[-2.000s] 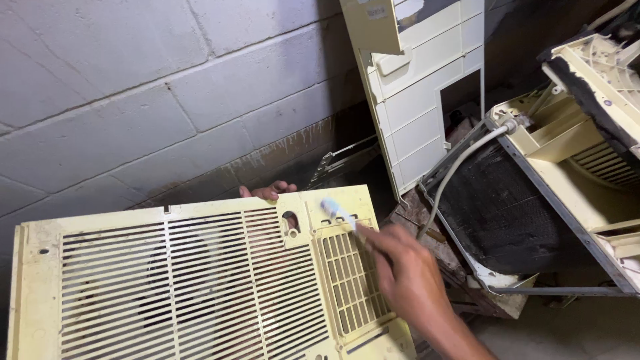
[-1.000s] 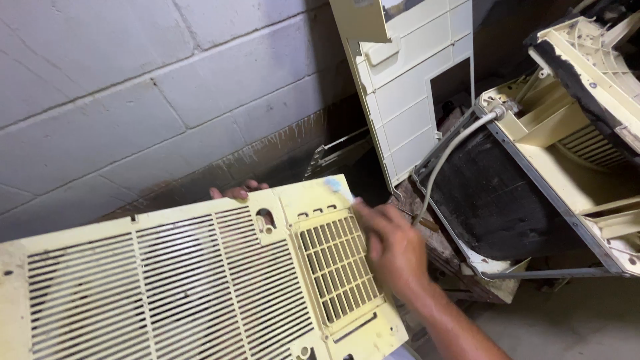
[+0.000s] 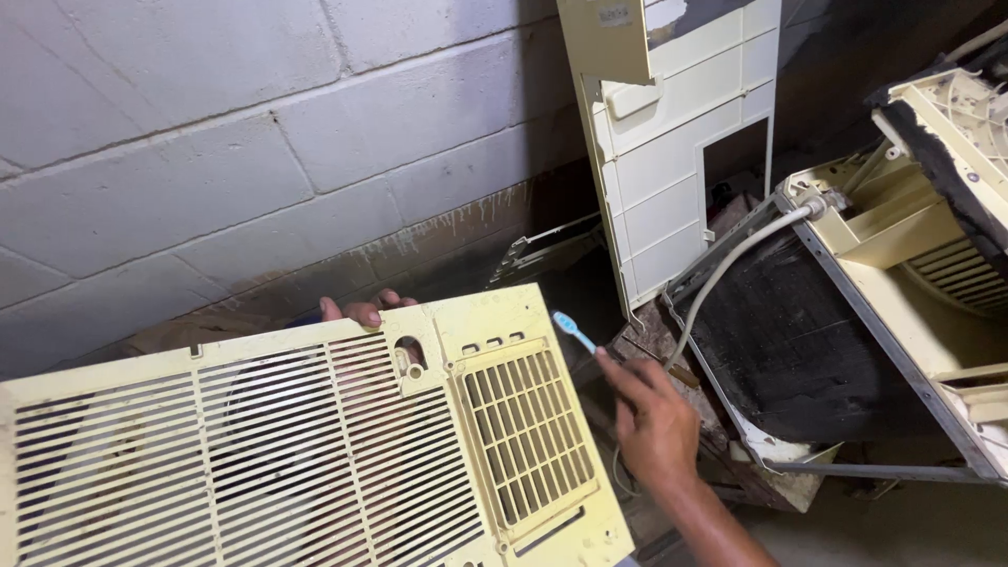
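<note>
A cream plastic louvered front grille, apparently of an air conditioner (image 3: 488, 319), fills the lower left and is tilted. My left hand (image 3: 366, 309) grips its top edge from behind, with only the fingertips showing above the edge and the rest partly seen through the slats. A light blue toothbrush (image 3: 579, 333) is in my right hand (image 3: 657, 421), just right of the grille's upper right corner. The bristle head points up and left and looks apart from the plastic. Beside the corner lies a square vent grid (image 3: 531, 433) within the same panel.
A painted block wall (image 3: 197, 181) stands behind. A cream plastic panel with a square opening (image 3: 669, 173) leans upright at centre right. To its right is an opened appliance housing (image 3: 890, 299) with a metal frame, dark side and grey cable (image 3: 709, 279), resting on a worn block (image 3: 772, 480).
The toothbrush was over the grille's upper right corner in both earlier frames; my right hand has moved it right, off the edge. My left hand still holds the top edge.
</note>
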